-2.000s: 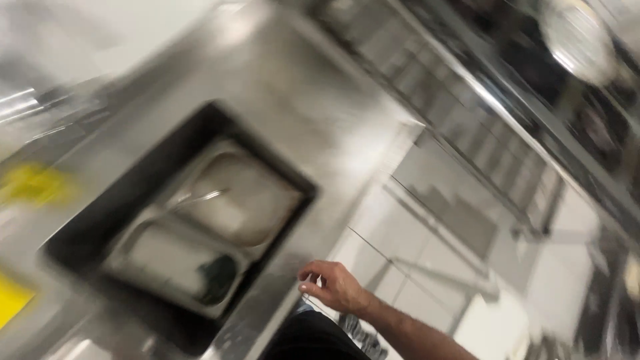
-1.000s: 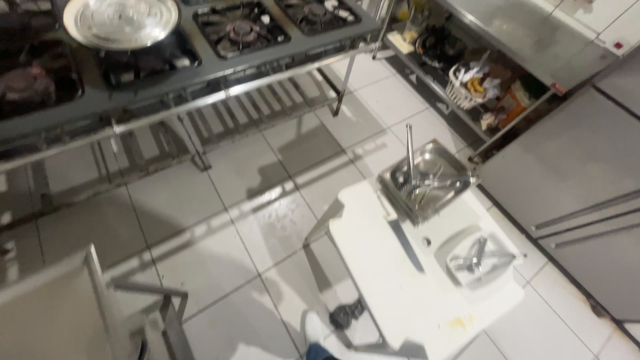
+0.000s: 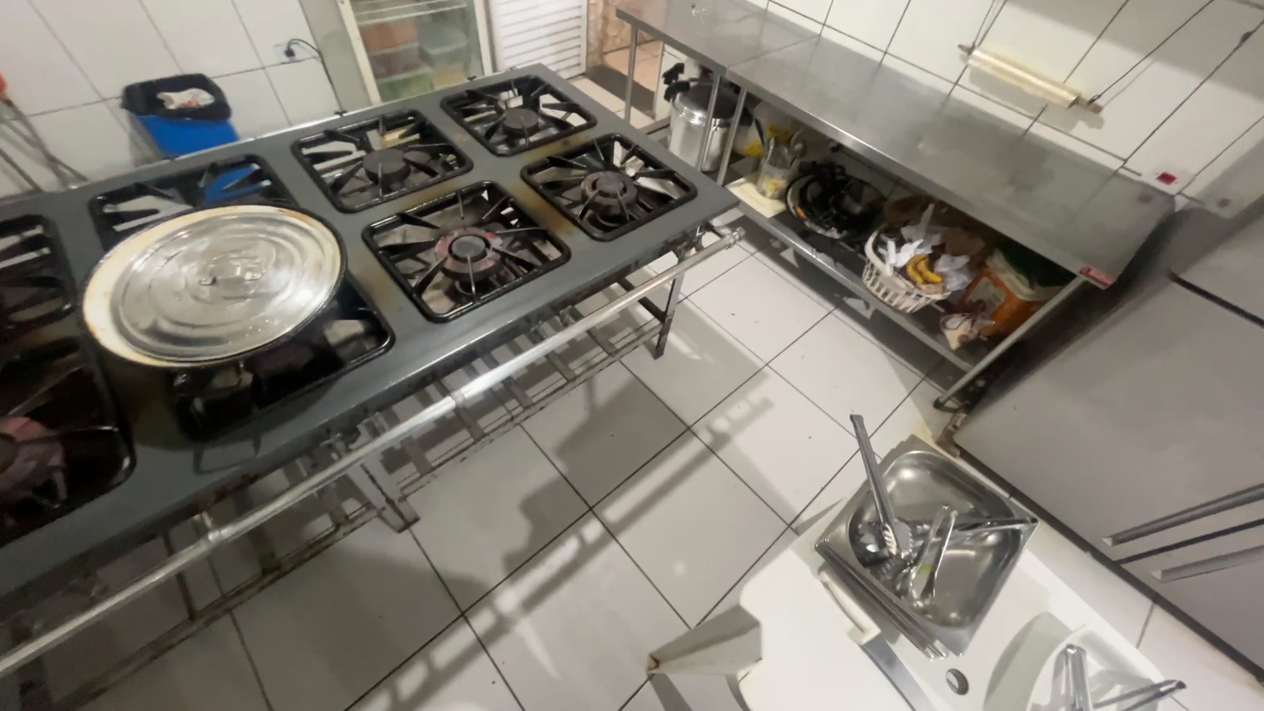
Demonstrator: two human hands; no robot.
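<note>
Neither my left hand nor my right hand shows in the current view. At the lower right, a steel pan holds several serving utensils and stands on a white table. A knife lies beside it, and a white dish with metal utensils is partly cut off by the bottom edge. On the left, a large pot with a metal lid sits on a burner of the wide gas stove.
A steel counter runs along the right wall, with a white basket and a pressure cooker beneath. Steel refrigerator doors stand at the right. A blue bin is behind the stove. Tiled floor lies between stove and table.
The view has swung away from the steel counter with inset containers to the stove and white table. A hand seen two seconds ago is out of view.
</note>
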